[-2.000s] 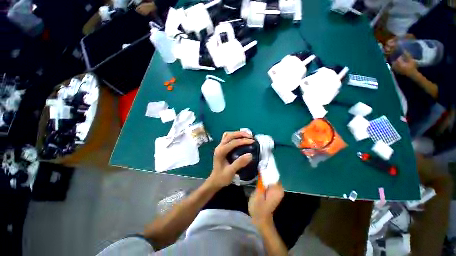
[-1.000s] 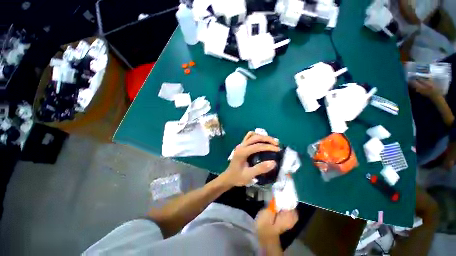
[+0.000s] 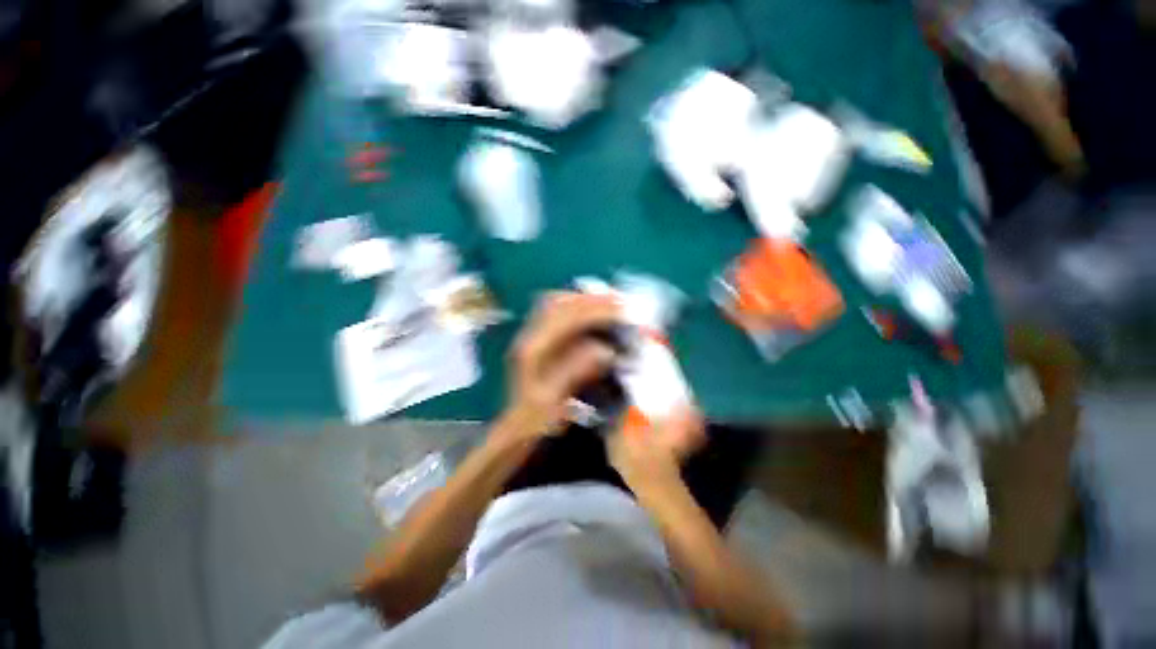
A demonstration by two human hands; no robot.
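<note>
The frame is blurred. My left hand (image 3: 554, 355) is wrapped around a security camera (image 3: 601, 368) with a dark round part, held above the bench's near edge. My right hand (image 3: 655, 435) grips a white wiping cloth (image 3: 659, 377) against the right side of the camera. A bright orange piece (image 3: 636, 422) shows at my right fingers. My fingertips and the camera's underside are partly hidden.
On the green bench (image 3: 583, 190) stand a wash bottle (image 3: 501, 188), piled cameras (image 3: 539, 64), two more cameras (image 3: 761, 146), spare cloths (image 3: 408, 349) and a bag of orange parts (image 3: 780, 294). A person's arm (image 3: 1033, 102) is at the right.
The whole view has shifted and blurred. My hands with the camera and cloth appear further left and higher in the picture. Both hands keep their holds.
</note>
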